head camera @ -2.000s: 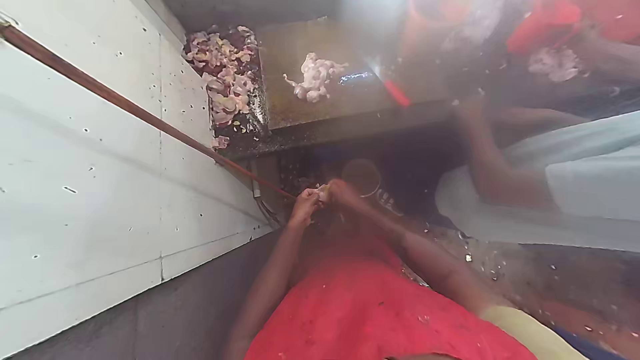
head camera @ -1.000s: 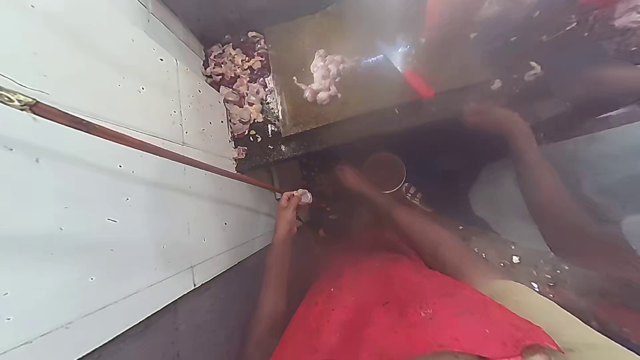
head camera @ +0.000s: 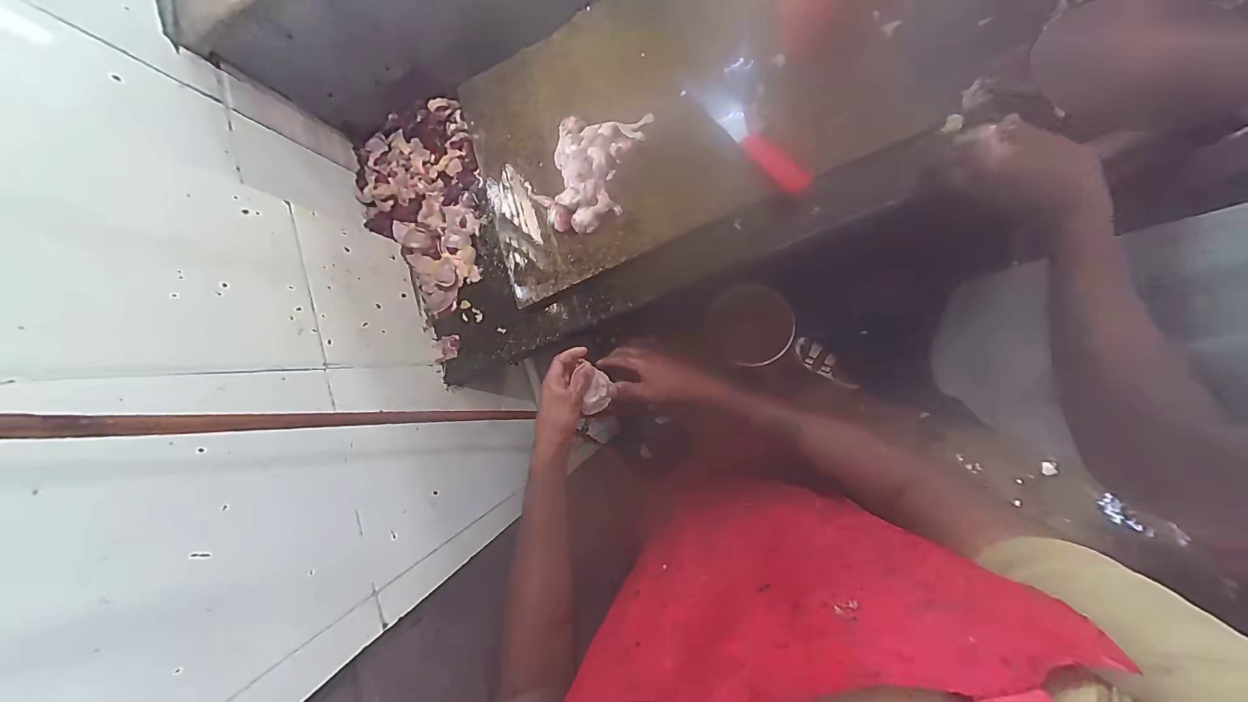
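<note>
My left hand (head camera: pixel 563 390) holds a small pale piece of raw meat (head camera: pixel 595 388), probably poultry, just in front of the counter's edge. Close on its right, my right hand (head camera: pixel 643 375) has its fingers spread toward the piece; whether they touch it is unclear. On the cutting board (head camera: pixel 682 166) lies a pale raw poultry carcass or cut (head camera: pixel 590 174). Farther right on the board is a knife with a red handle (head camera: pixel 777 164), its blade blurred by glare. A heap of raw skin and trimmings (head camera: pixel 424 195) sits at the board's left side.
A white tiled wall (head camera: pixel 244 292) with a brown rod (head camera: pixel 263 423) along it bounds the left. Below the counter stands a round container (head camera: pixel 751 325), beside a sandalled foot (head camera: pixel 816 358). At the right, a co-worker's hand (head camera: pixel 1024 161) is over the counter's edge.
My right hand, apart from the left a second ago, is now close beside it and the held piece. The co-worker's hand has moved onto the counter's edge. The view has shifted.
</note>
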